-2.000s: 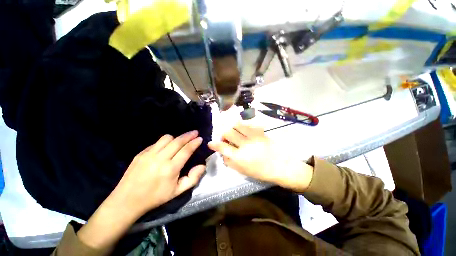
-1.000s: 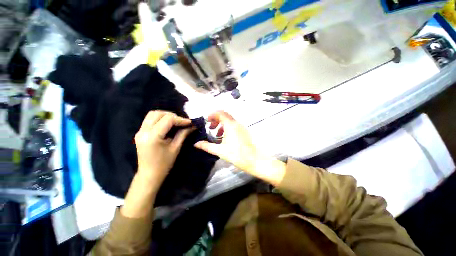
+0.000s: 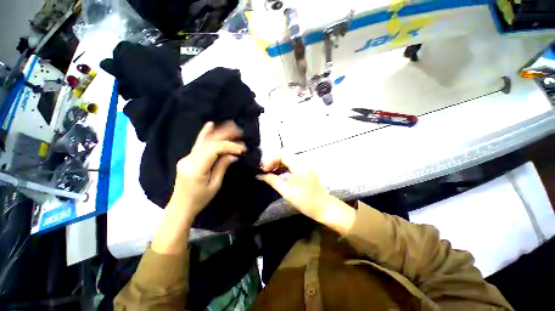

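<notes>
The black garment (image 3: 176, 115) lies heaped on the white table left of the needle area and hangs over the front edge. My left hand (image 3: 210, 164) is on top of the cloth, its fingers bent and partly blurred; whether it pinches cloth is unclear. My right hand (image 3: 295, 182) pinches the right edge of the garment between thumb and fingers, in front of the presser foot (image 3: 302, 94). The cloth is away from the foot. Thread snips (image 3: 384, 117) with a red and blue handle lie right of the foot.
The white machine head (image 3: 371, 54) with a blue stripe and yellow tape stands at the back. A thin dark rod or cord (image 3: 450, 104) crosses the table on the right. Thread spools (image 3: 82, 82) and plastic bags (image 3: 76, 152) are on the left. A white sheet (image 3: 487, 209) is below right.
The garment has come away from the needle toward the front. The view has swung left, showing more of the left side. My left fingers have lifted and spread from their earlier pinch.
</notes>
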